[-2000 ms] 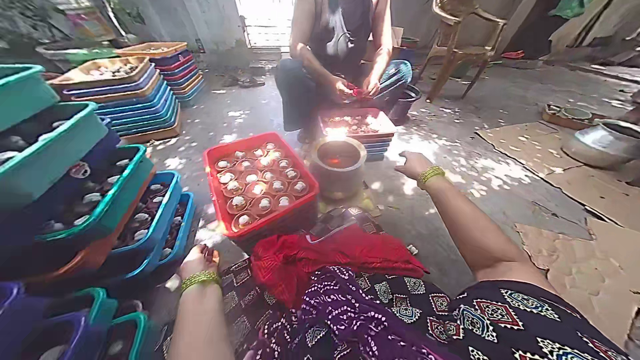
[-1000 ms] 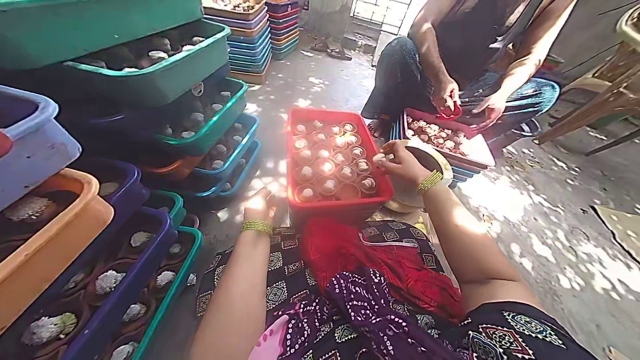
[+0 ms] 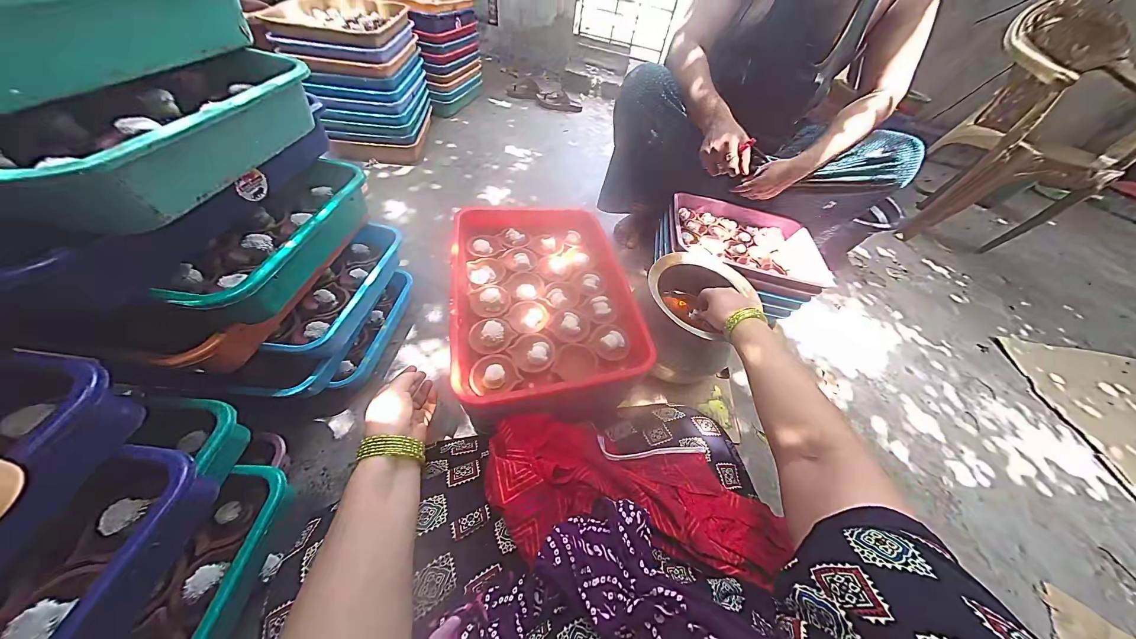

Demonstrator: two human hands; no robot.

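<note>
A red plastic tray stands before my lap, filled with rows of small round cups, most topped with a white lump; one cup near its front right shows no white top. To its right is a metal pot with reddish-brown liquid in it. My right hand reaches into the pot's mouth, its fingertips hidden, so what they hold cannot be told. My left hand rests palm up left of the tray, fingers apart and holding nothing. Red cloth lies on my lap.
Stacked plastic trays of similar cups rise at the left, with more trays behind. A person sits across from me, hands above a pink tray on stacked trays. A plastic chair stands right; cardboard lies on the floor.
My right hand has moved from over the red tray's right edge into the pot. My left hand stays left of the tray. The view has shifted.
</note>
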